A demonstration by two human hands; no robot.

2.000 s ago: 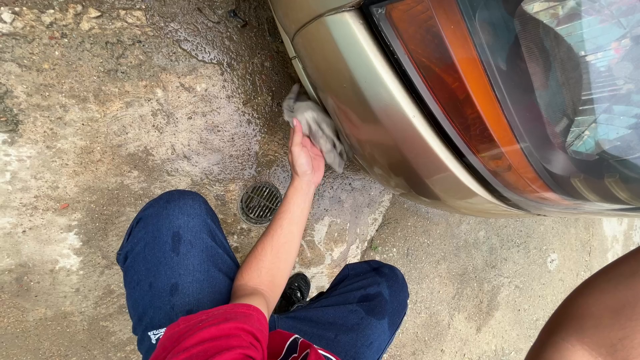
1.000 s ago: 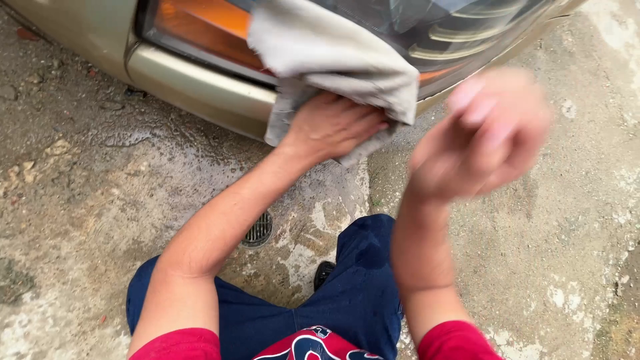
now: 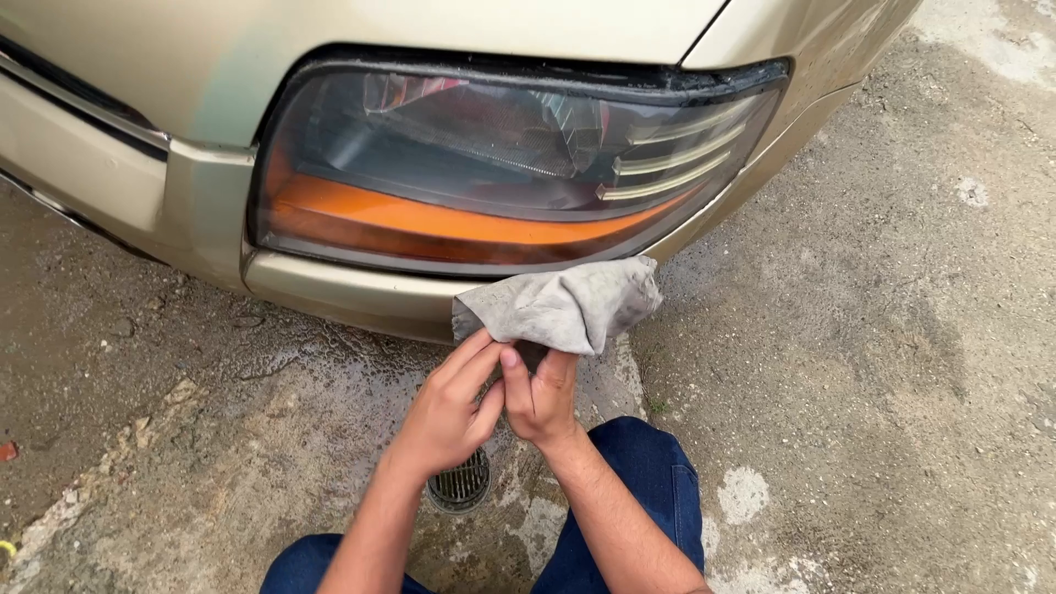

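A crumpled grey cloth [image 3: 561,305] lies against the edge of the car's gold bumper [image 3: 355,293], just below the headlight [image 3: 495,165] with its orange strip. My left hand [image 3: 454,404] pinches the cloth's lower left edge between its fingers. My right hand [image 3: 540,396] is beside it, thumb up, with its fingertips going in under the cloth, where they are hidden. Both hands nearly touch each other at the thumb and fingers.
Rough concrete ground [image 3: 825,330] surrounds the car, damp near the bumper. A round metal drain grate [image 3: 460,483] is set in it below my hands. My knees in blue trousers [image 3: 635,487] are bent at the bottom of the view.
The cloth was spread over the headlight's orange part one second ago; now it is bunched lower, at the bumper edge. My right hand, raised and blurred then, has come down to the cloth.
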